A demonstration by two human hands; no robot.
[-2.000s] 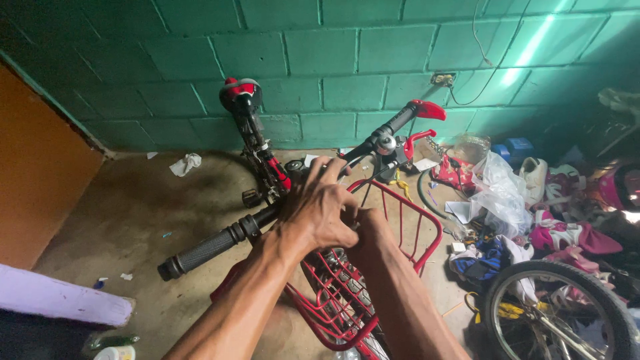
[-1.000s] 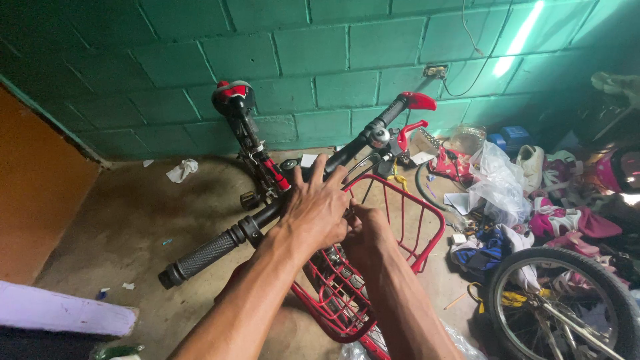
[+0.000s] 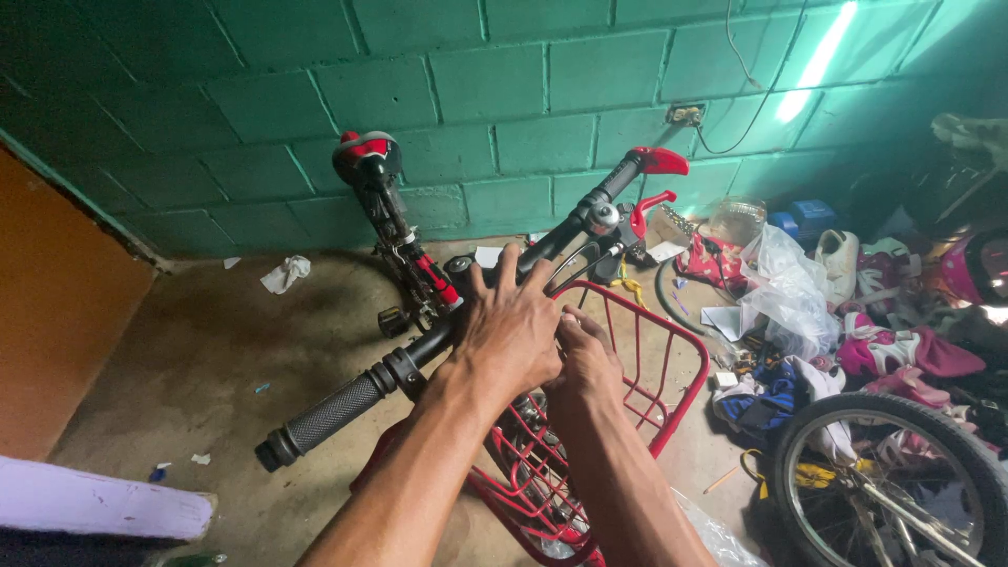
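Note:
A bicycle with a red wire basket [image 3: 683, 398] stands below me, its black handlebar [image 3: 429, 344] running diagonally from a rubber grip [image 3: 335, 413] at lower left to a red-ended grip [image 3: 618, 177] at upper right. My left hand [image 3: 508, 335] lies over the middle of the handlebar, fingers spread, its thumb side hidden. Close beside it, at the basket's rear rim, my right hand [image 3: 587, 354] has its fingers curled; a small light spot shows at the fingertips, but what they pinch is unclear. A bell [image 3: 602, 219] and red brake lever [image 3: 652, 213] sit right of the hands. The saddle [image 3: 367, 153] is behind.
A green block wall [image 3: 488, 79] with an electrical outlet [image 3: 685, 115] rises behind. At right lie a loose bicycle wheel [image 3: 795, 480], a clear plastic bag [image 3: 787, 291], shoes [image 3: 836, 266] and clothes [image 3: 764, 398]. A lilac ledge [image 3: 102, 498] juts in at lower left. Crumpled paper [image 3: 286, 274] lies on the floor.
My left hand's fingers have spread and shifted slightly over the handlebar. My right hand stays close beside it, at the rear of the basket.

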